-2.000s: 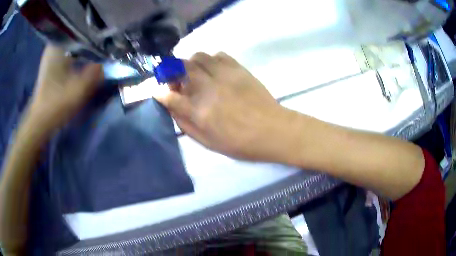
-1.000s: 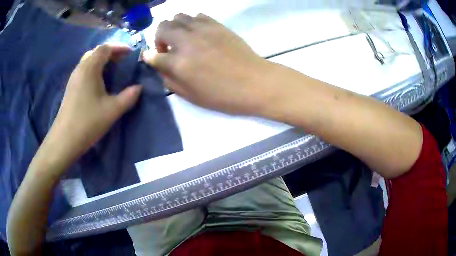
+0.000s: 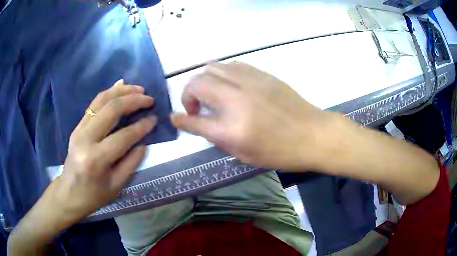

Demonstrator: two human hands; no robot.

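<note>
A dark navy fabric panel [image 3: 100, 55] lies on the white machine table, its right edge running from the presser foot [image 3: 134, 16] down to a corner near the front ruler. My left hand [image 3: 107, 135], with a ring, lies on the panel's lower part, fingers bent; a fold of cloth shows between fingers and thumb. My right hand [image 3: 235, 110] is blurred, fingers curled, its thumb tip at the panel's right edge near the corner. Whether it pinches the cloth cannot be told. The needle is not clearly visible.
A printed ruler [image 3: 200, 175] edges the table front. A pale packet with a metal clip-like item [image 3: 382, 47] lies at the far right, beside a tray [image 3: 435, 40]. Dark cut pieces [image 3: 340, 210] hang below the edge. Small dark bits lie right of the foot.
Both hands have moved from the presser foot down towards the table's front edge. The navy cloth now lies flatter, and the foot is uncovered. The blue knob has nearly left the top of the picture.
</note>
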